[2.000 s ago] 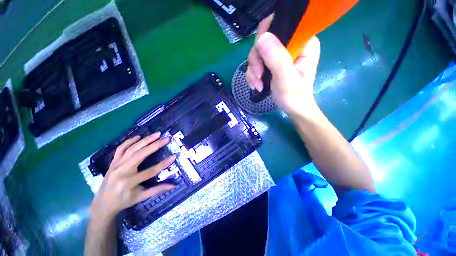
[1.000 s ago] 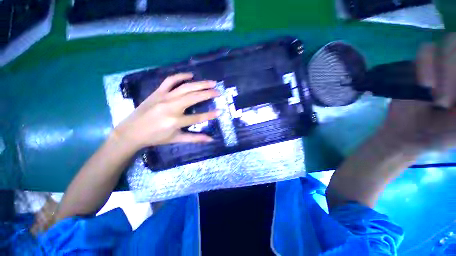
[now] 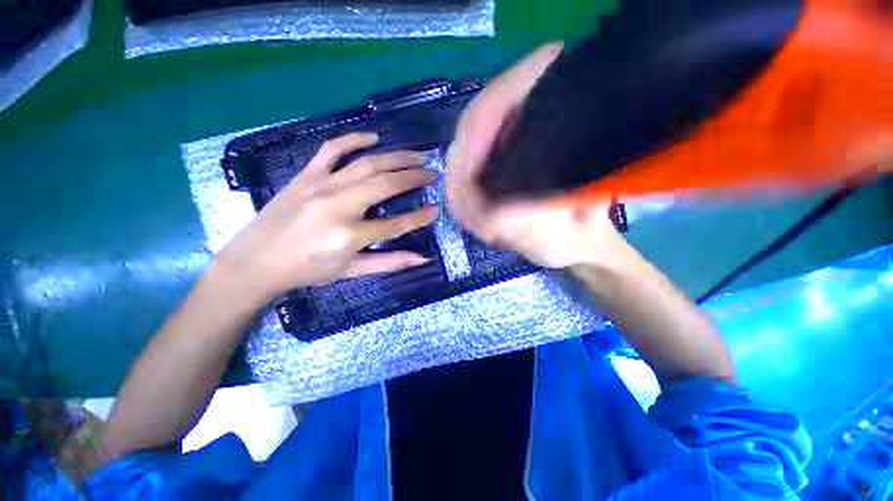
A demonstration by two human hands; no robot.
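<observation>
A black plastic housing [image 3: 372, 294] lies slightly tilted on a silvery protective sheet [image 3: 343, 364]. A silver-grey strip [image 3: 453, 247] crosses its middle. My left hand [image 3: 333, 215] rests flat on the housing's left half, fingers spread, fingertips at the strip. My right hand [image 3: 534, 210] is over the housing's right half, closed around the electric screwdriver [image 3: 666, 108]. The screwdriver's orange and black body is large and blurred near the camera. Its bit is hidden, and so is most of the housing's right half.
Another dark housing on its silvery sheet [image 3: 313, 35] lies at the back, cut by the top edge. A further one on a sheet [image 3: 44, 61] is at the upper left. A black cord [image 3: 783, 240] runs at the right over the green bench [image 3: 108, 196].
My right hand has moved left with the screwdriver, from the round screw dish to above the housing. The dish is now hidden. My left hand stays on the housing.
</observation>
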